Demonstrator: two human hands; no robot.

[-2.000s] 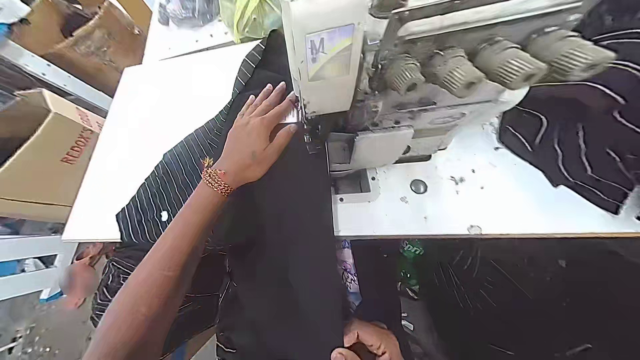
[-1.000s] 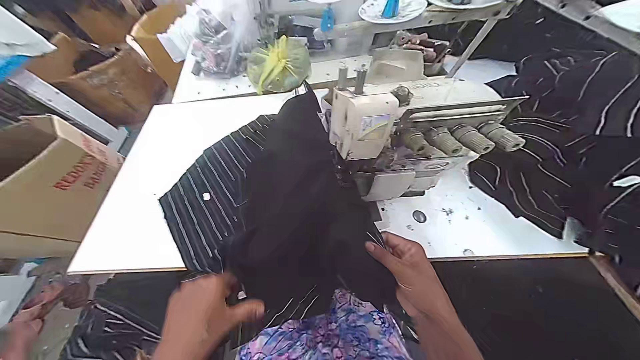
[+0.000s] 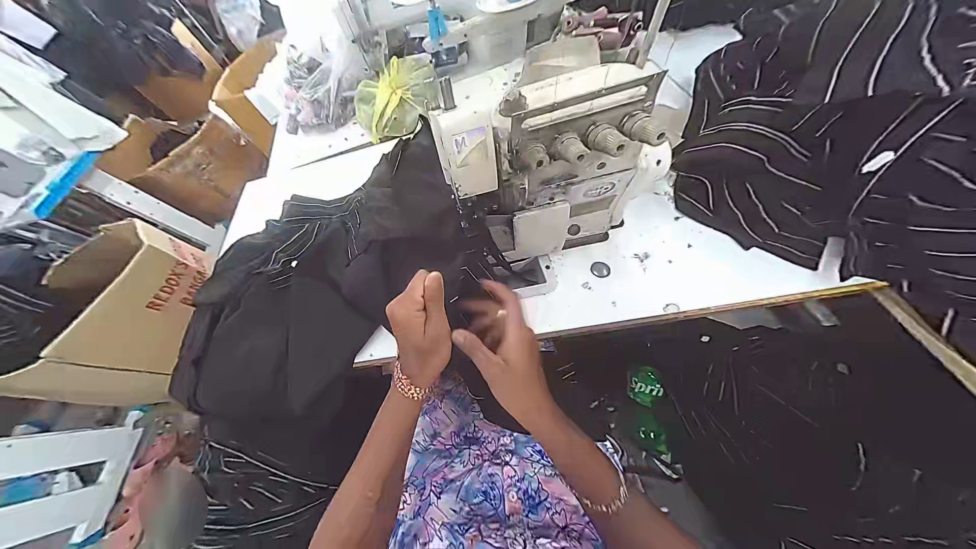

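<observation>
Black fabric with thin white stripes (image 3: 305, 320) lies bunched over the left side of the white table and hangs off its front edge. Part of it reaches the needle area of a white overlock sewing machine (image 3: 564, 152). My left hand (image 3: 419, 328), with a beaded bracelet at the wrist, is closed in a fist on the fabric's edge, before the machine. Close to its right is my right hand (image 3: 507, 351), thumb and fingers apart; its fingers are blurred by motion over dark cloth, and nothing is plainly held.
More striped black cloth (image 3: 793, 145) is piled right of the machine. An open cardboard box (image 3: 114, 328) stands at the left. Behind the machine are a yellow mesh bag (image 3: 393, 99) and thread spools (image 3: 606, 27). A green bottle (image 3: 646, 389) lies below the table's front edge (image 3: 709, 309).
My hands were apart at the fabric's near edge one second ago; now they are close together in front of the machine. The fabric has become bunched toward the left.
</observation>
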